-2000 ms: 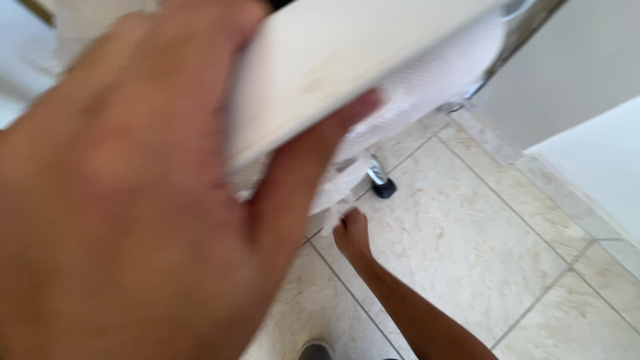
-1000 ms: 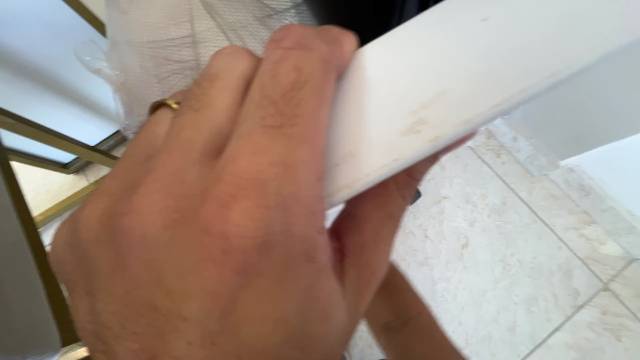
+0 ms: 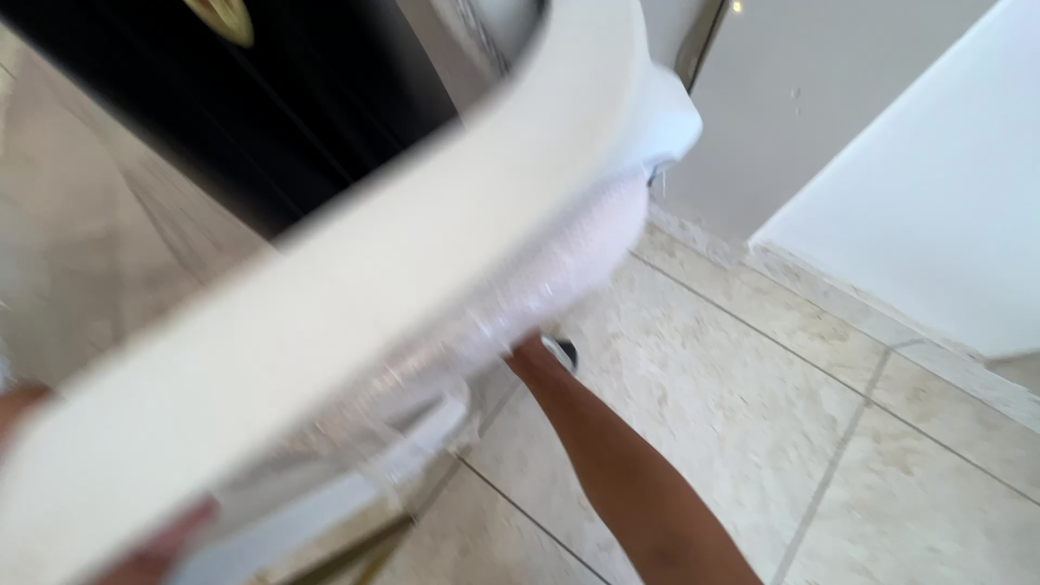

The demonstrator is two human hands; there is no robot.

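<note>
A white curved frame or rim (image 3: 349, 268), blurred, runs diagonally across the view. At the lower left my left hand (image 3: 162, 544) grips its end, with fingertips showing on both sides. Under the frame hangs translucent plastic wrapping (image 3: 520, 301) around something pale. My right forearm reaches up from the bottom; only the wrist edge of my right hand (image 3: 528, 349) shows beneath the wrapping, and its fingers are hidden. A dark-tipped metal foot or caster (image 3: 565, 353) is just beside that wrist.
Behind the frame stands a black object (image 3: 309, 106) with a gold-coloured piece (image 3: 227, 16). Netting or sheer wrapping (image 3: 122, 227) lies at the left. Pale floor tiles (image 3: 731, 406) meet a grey and white wall (image 3: 918, 203) at right. A gold-coloured bar (image 3: 357, 552) is low in view.
The white frame now crosses the view farther to the left and shows its curved end. My left hand has moved to the lower left edge, still on the frame.
</note>
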